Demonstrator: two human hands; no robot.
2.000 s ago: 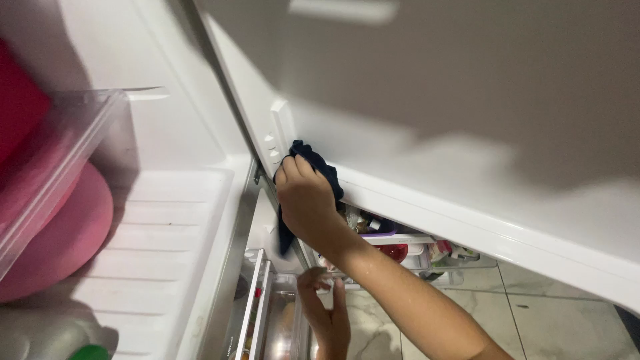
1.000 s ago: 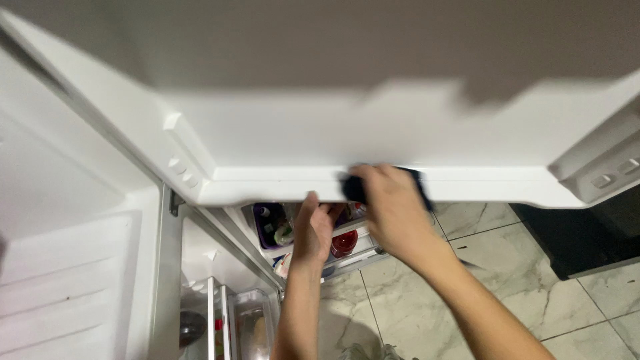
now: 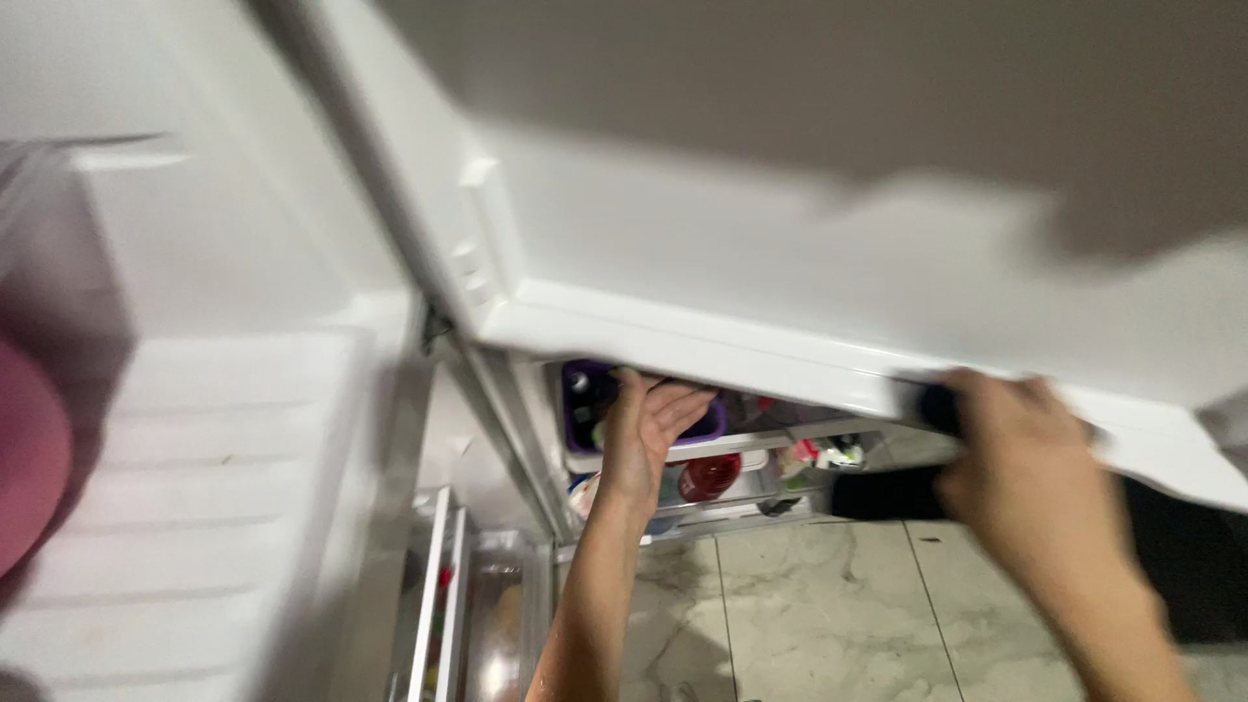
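Observation:
A white refrigerator's upper door [image 3: 682, 234] hangs open, its inner face towards me. My right hand [image 3: 1024, 468], blurred, presses a dark cloth [image 3: 931, 405] on the ledge [image 3: 741, 351] along the door's lower edge, towards its right end. Beneath the ledge, at its left part, my left hand [image 3: 648, 429] is raised with its palm showing, thumb and fingers apart, and nothing in it. Its fingertips are close to the underside of the door; whether they touch it I cannot tell.
Left is the ribbed white compartment floor [image 3: 195, 487] with a pink round item [image 3: 29, 458]. Below the door, lower door shelves hold a purple bin [image 3: 717, 419] and a red container [image 3: 710, 478]. A clear drawer [image 3: 502, 624] stands lower left, above a marble-look tiled floor [image 3: 819, 604].
My right hand has carried the dark cloth from the ledge's left corner along to its right part. My left hand has risen from lower down to beneath the ledge. The view has swung about.

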